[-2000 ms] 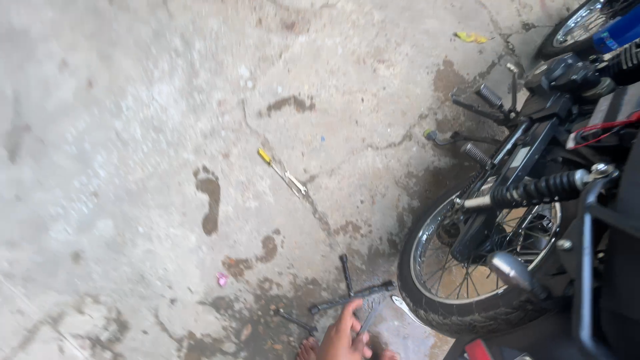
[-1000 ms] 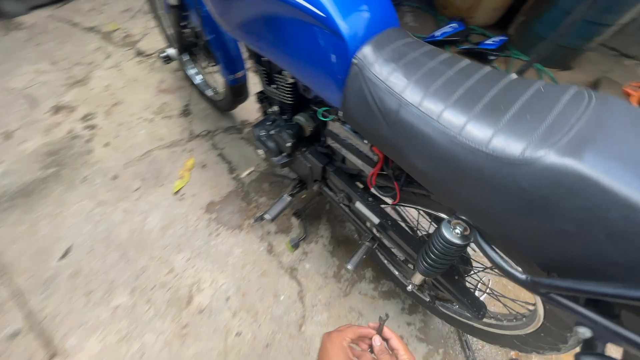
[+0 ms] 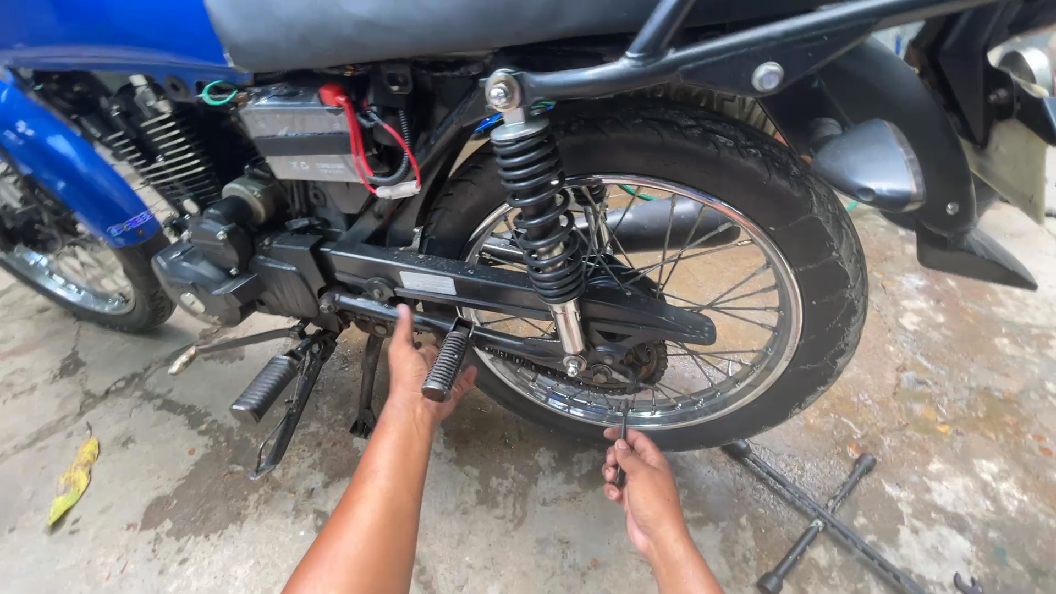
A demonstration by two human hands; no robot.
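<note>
My left hand (image 3: 419,371) is at the passenger footrest (image 3: 448,360) below the swingarm, thumb up and fingers behind the peg; whether it grips anything is hidden. Between the fingers of my right hand (image 3: 634,474) is a slim dark wrench (image 3: 623,445), held upright, its tip just below the rear sprocket (image 3: 648,363) and chain (image 3: 544,375). The motorcycle's rear wheel (image 3: 813,247) stands behind both hands. A black coil-spring shock absorber (image 3: 540,210) rises above them, with its lower bolt (image 3: 573,365) near the chain.
A four-way lug wrench (image 3: 817,524) lies on the concrete at right, with part of another wrench (image 3: 967,584) at the bottom edge. The kickstand (image 3: 290,408) and front footrest (image 3: 266,386) stick out at left. A yellow leaf (image 3: 74,481) lies far left. The exposed battery (image 3: 305,132) has red wires.
The view has swung in close to the rear wheel. My left hand now shows at the passenger footrest. The wrench in my right hand is now by the rear sprocket.
</note>
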